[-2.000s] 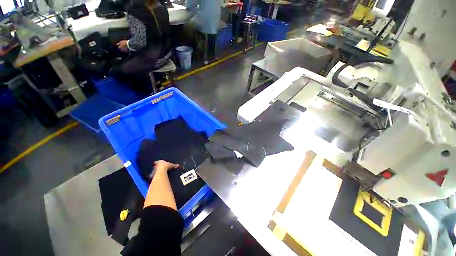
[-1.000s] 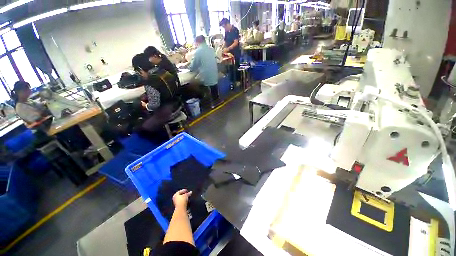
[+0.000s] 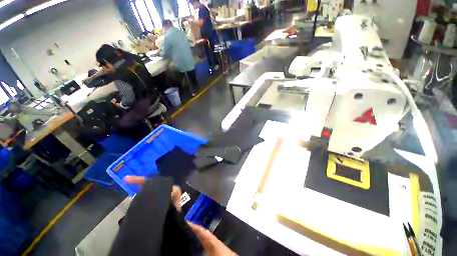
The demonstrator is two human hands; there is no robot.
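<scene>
My left hand [image 3: 173, 196] holds a dark, blurred black panel [image 3: 143, 220] upright at the lower left, over the near side of the left blue bin [image 3: 120, 172]. Most of this hand is hidden behind the panel. My right hand [image 3: 213, 242] is partly cut off by the bottom edge, its fingers close to the panel's right side; whether it grips is unclear. More black panels [image 3: 175, 164] lie in the bin. A small pale printed label [image 3: 184, 199] shows beside my left hand.
Loose black pieces [image 3: 218, 155] lie on the grey tabletop. The white sewing machine [image 3: 346, 115] stands at right, its yellow clamp frame [image 3: 365, 179] over a black panel [image 3: 318, 175] on the white template board [image 3: 265, 200]. Snips and a pen [image 3: 412, 240] lie lower right. People work behind.
My left hand has come up from inside the bin with a black panel. My right hand has entered at the bottom. The camera view has turned towards the right.
</scene>
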